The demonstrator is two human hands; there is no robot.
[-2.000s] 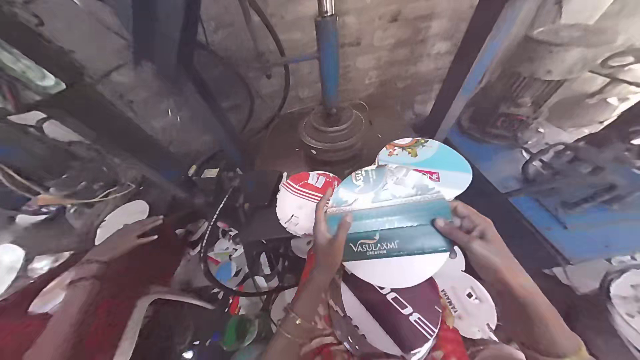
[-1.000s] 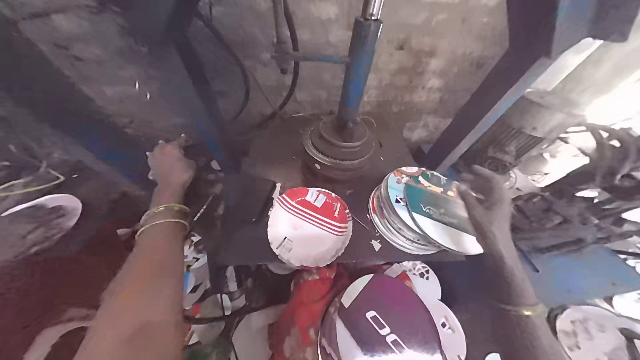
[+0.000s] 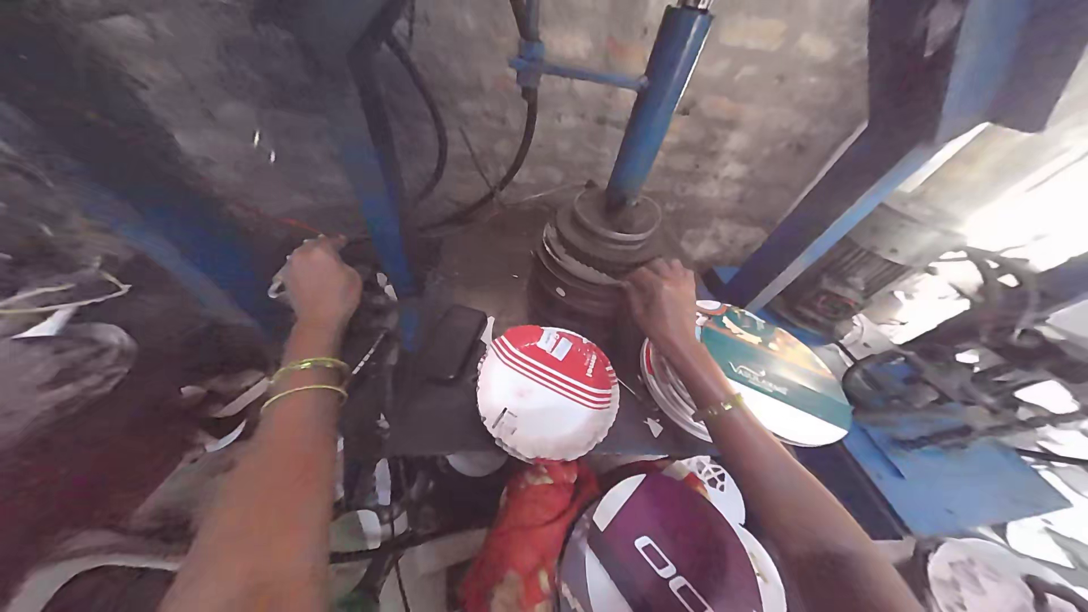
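My left hand (image 3: 321, 285) is closed at a spot beside the blue frame post; what its fingers grip, if anything, is hidden. At the round metal die (image 3: 586, 251) under the blue press ram (image 3: 659, 102), the fingers of my right hand (image 3: 661, 297) touch or nearly touch the edge; whether they grip something is unclear. A pressed paper plate (image 3: 548, 393), white and red with a crimped rim, lies in front of the die. To its right, a stack of printed card discs (image 3: 773, 374) sits partly behind my right forearm. Nearest me are more discs, a purple one (image 3: 671, 544) on top.
Blue frame posts (image 3: 816, 212) flank the press, with a brick wall behind. A dark flat object (image 3: 453, 342) lies left of the plate. An electric motor (image 3: 850, 263) stands at right, beside tangled scrap. Black hoses (image 3: 429, 110) hang behind the press. Red cloth (image 3: 531, 535) is near my lap.
Two seconds ago both hands held the green printed discs; these now lie on the stack at right. My right hand has moved from that stack to the die. My left hand stays by the left post since one second ago.
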